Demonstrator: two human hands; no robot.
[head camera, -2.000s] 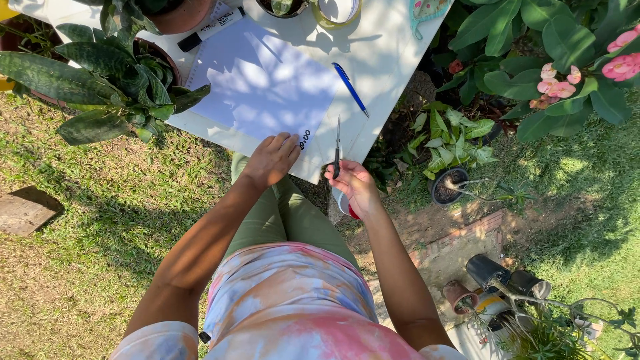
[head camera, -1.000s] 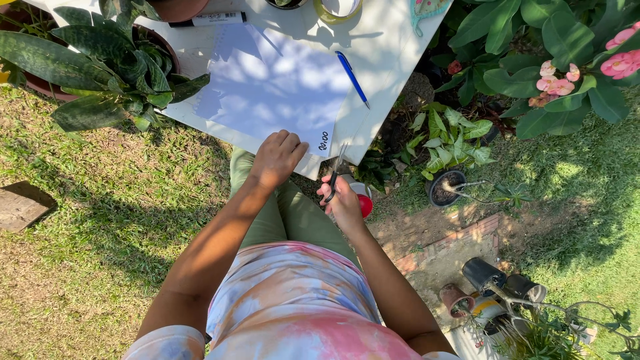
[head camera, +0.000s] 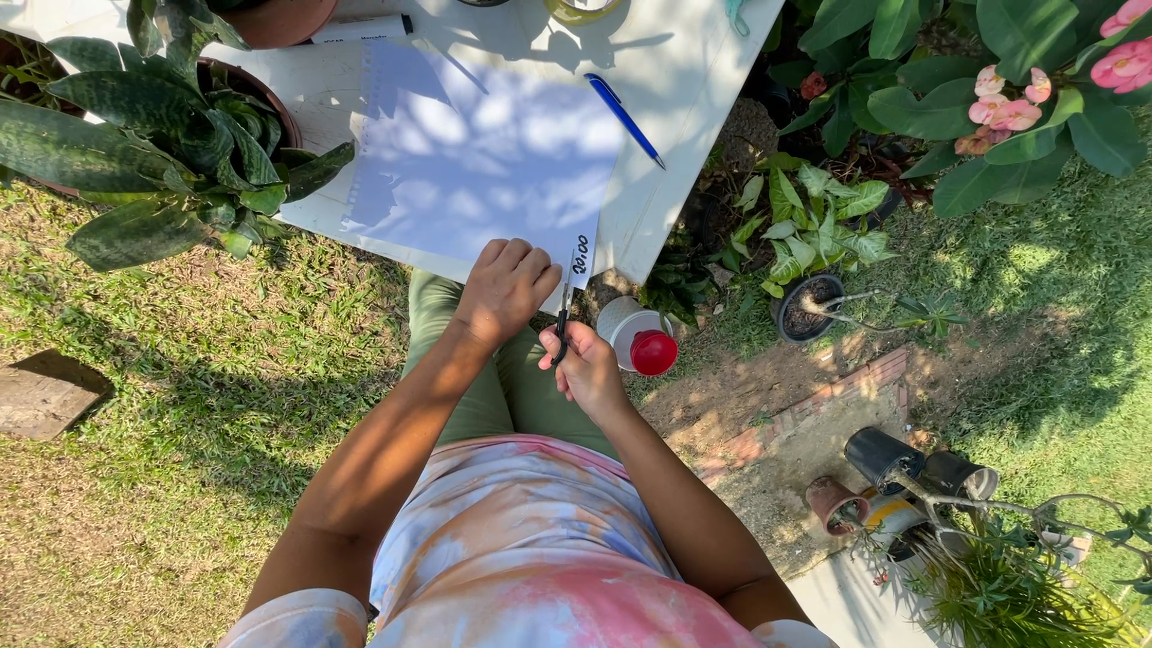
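A sheet of white paper (head camera: 486, 153) with a perforated left edge lies on the white table (head camera: 711, 54), its near edge reaching the table's front edge. Handwritten black digits mark its near right corner. My left hand (head camera: 508, 288) rests on the paper's near edge, fingers curled; whether it pinches the sheet is hidden. My right hand (head camera: 580, 360) holds black-handled scissors (head camera: 562, 326) by the finger loops, with the blades pointing away from me at the paper's near edge, just left of the digits. A blue pen (head camera: 625, 121) lies to the right of the paper.
A marker (head camera: 360, 29), a roll of tape (head camera: 580, 9) and potted plants (head camera: 243, 108) stand or lie on the table's far and left parts. Below its right corner are a white bucket (head camera: 621, 324) and a red cup (head camera: 653, 352). Leafy plants (head camera: 810, 216) grow at the right.
The scissors, upright in front of the table corner two seconds ago and tilted one second ago, have moved left to the paper's near edge. The left hand stays by that edge.
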